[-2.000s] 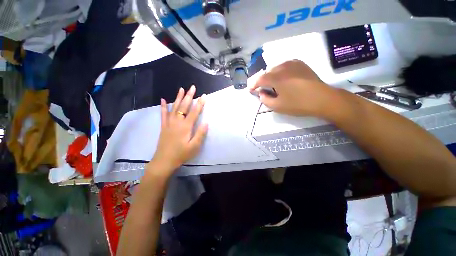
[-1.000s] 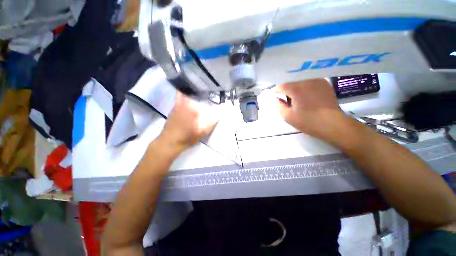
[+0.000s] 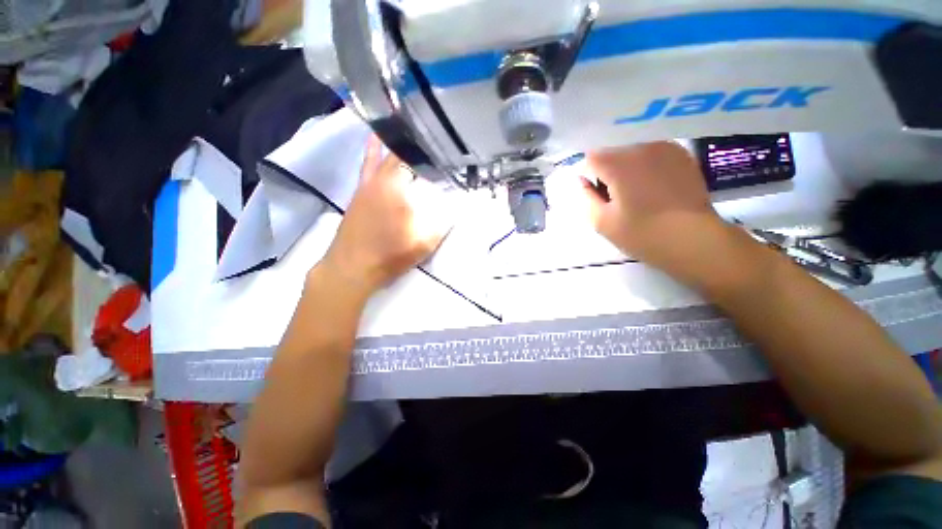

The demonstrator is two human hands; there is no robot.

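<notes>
A white-faced garment panel (image 3: 294, 212) with black edges lies bunched and folded on the machine bed, left of the needle. My left hand (image 3: 390, 222) presses on it, fingers pointing up beside the machine head. My right hand (image 3: 651, 196) is right of the presser foot area, fingers curled, with a small dark tool between them, its shape mostly hidden. The lockstitch machine (image 3: 713, 98) stands over the work. Its grey finger guard (image 3: 529, 205) hangs between my hands. The needle and the fingertips near it are hard to make out in the glare.
A lit phone (image 3: 746, 162) lies behind my right forearm. Thread snips (image 3: 816, 255) and a fuzzy black bundle (image 3: 886, 220) are at right. A measuring scale (image 3: 537, 349) runs along the front edge. Dark cloth heaps (image 3: 134, 134) are at left, a red basket (image 3: 201, 465) lower left.
The panel that lay flat is now bunched up to the left. My left hand has moved up towards the needle area. Over the last second the hands barely move; the view shifts slightly.
</notes>
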